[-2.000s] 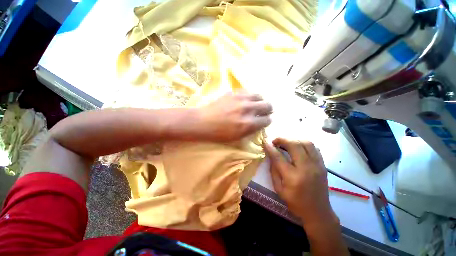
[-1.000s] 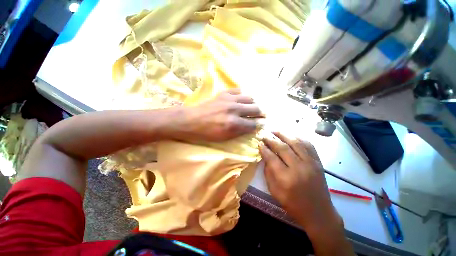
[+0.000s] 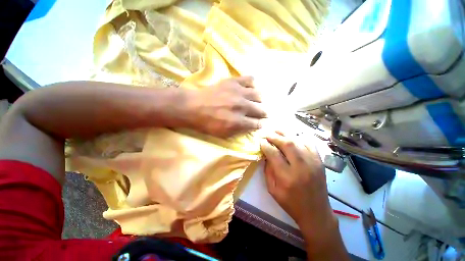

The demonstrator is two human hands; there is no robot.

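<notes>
A yellow garment piece (image 3: pixel 188 178) lies over the table's front edge and hangs towards my lap, with a gathered edge at its right side. More yellow cloth with lace-like parts spreads over the table behind my left arm. My left hand (image 3: pixel 227 108) lies palm down on the cloth, pressing it to the table. My right hand (image 3: pixel 293 168) is at the cloth's gathered edge, its fingertips on the edge beside my left hand. Glare hides the needle area of the white sewing machine head (image 3: pixel 372 92), to the right.
On the table at right lie a black flat object (image 3: pixel 371 174), a thin red stick (image 3: pixel 345 213) and blue-handled snips (image 3: pixel 375 237). A dark thin rod runs beside them. A ruler strip (image 3: pixel 267 223) follows the front edge. Pale cloth lies at the lower right.
The view has shifted, so the machine head looks larger and nearer. Both hands remain on the cloth near the gathered edge, with little change in their grip.
</notes>
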